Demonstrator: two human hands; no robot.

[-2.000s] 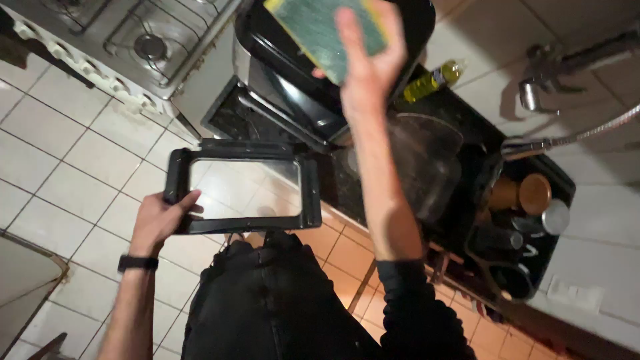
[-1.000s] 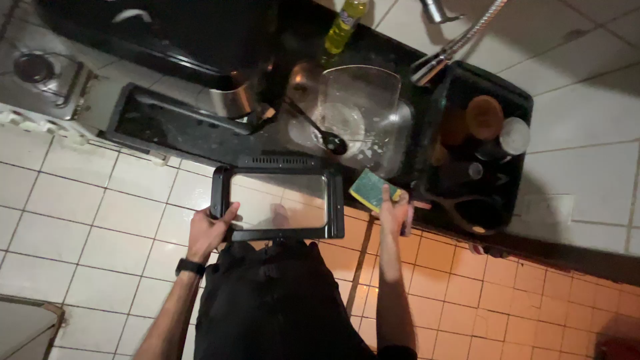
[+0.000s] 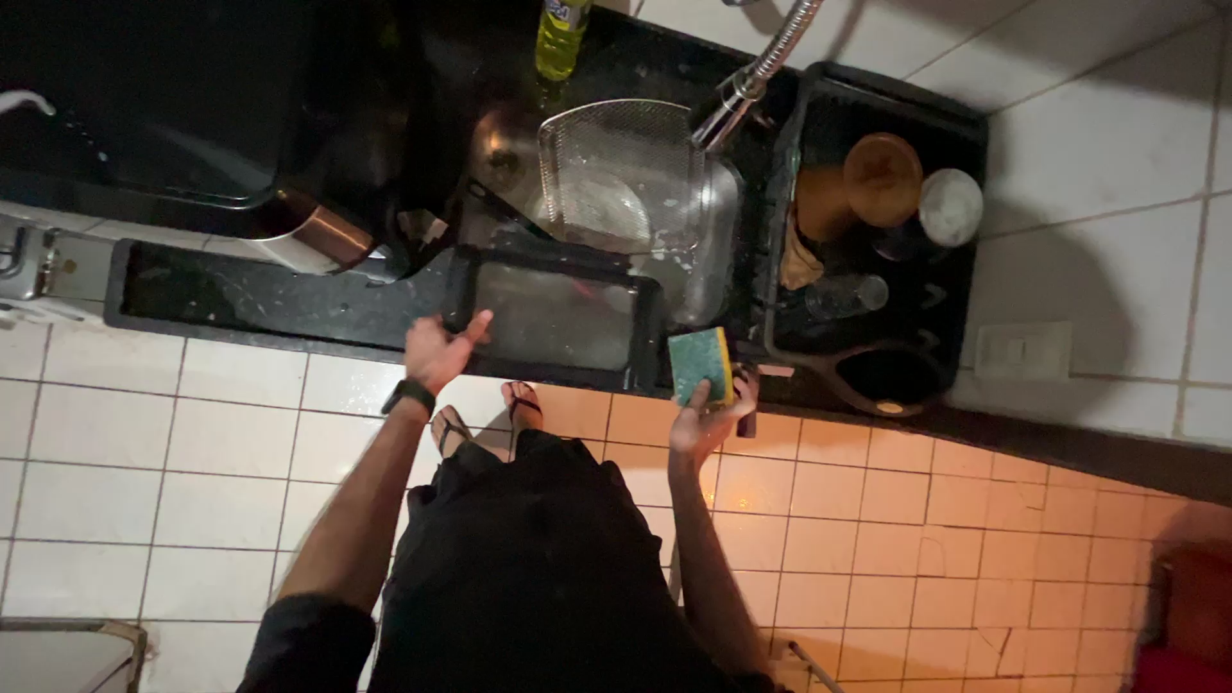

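My left hand (image 3: 445, 351) grips the left side of a black rectangular frame with a clear pane (image 3: 556, 316), its thumb over the inner edge. The frame lies over the near edge of the steel sink (image 3: 717, 250). To the right of the frame, my right hand (image 3: 710, 409) holds a green and yellow sponge (image 3: 701, 366), and also touches a small dark thing that I cannot make out. Behind the frame, a mesh basket (image 3: 621, 144) and a dark-handled utensil (image 3: 510, 210) are in the sink.
A bottle of yellow-green liquid (image 3: 561, 38) stands behind the sink, beside the faucet head (image 3: 727, 111). On the right, a black dish rack (image 3: 890, 87) holds cups and a glass. A large black appliance or pan (image 3: 144, 106) and a black tray (image 3: 260, 289) are on the left.
The frame has moved from in front of my body onto the sink's near edge. My right hand, raised with the sponge two seconds ago, is now low beside the frame. The view has shifted.
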